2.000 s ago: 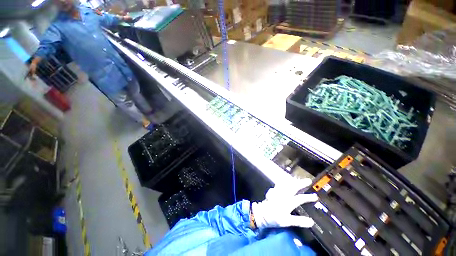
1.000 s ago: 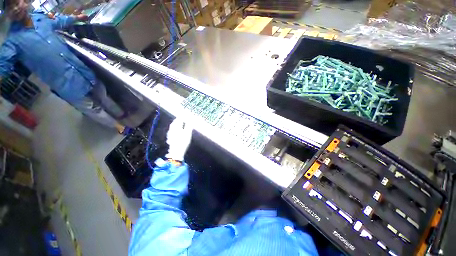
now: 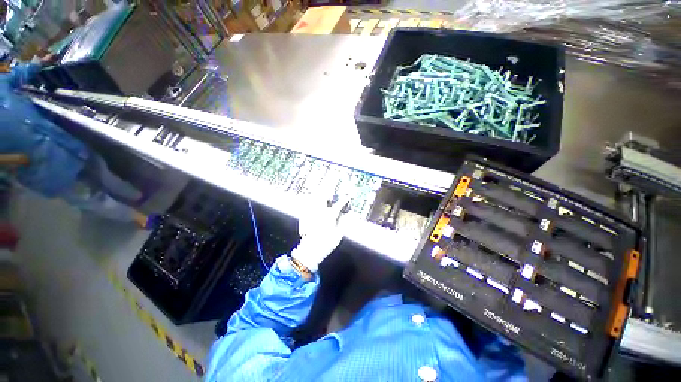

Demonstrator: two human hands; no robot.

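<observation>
My left hand (image 3: 321,230), in a white glove with a band at the wrist, is over the front conveyor rail at the near edge of the green PCB panels. Its fingertips reach onto a panel (image 3: 267,162); whether they grip it I cannot tell. The panels lie end to end between the rails. A black carrier pallet (image 3: 515,280) with orange clips lies across the right end of the rails, with no panel in it. My right hand is not in view.
A black scrap bin (image 3: 377,128) with thin green strips (image 3: 463,97) stands behind the rails. Black totes (image 3: 175,257) are on the floor below. Another person in blue (image 3: 45,157) is at the far left. A metal rail fixture (image 3: 650,171) is at the right.
My left hand has moved from the pallet's edge to the left along the rail, then back right onto the panels. The view has shifted right, so bin and pallet appear further left.
</observation>
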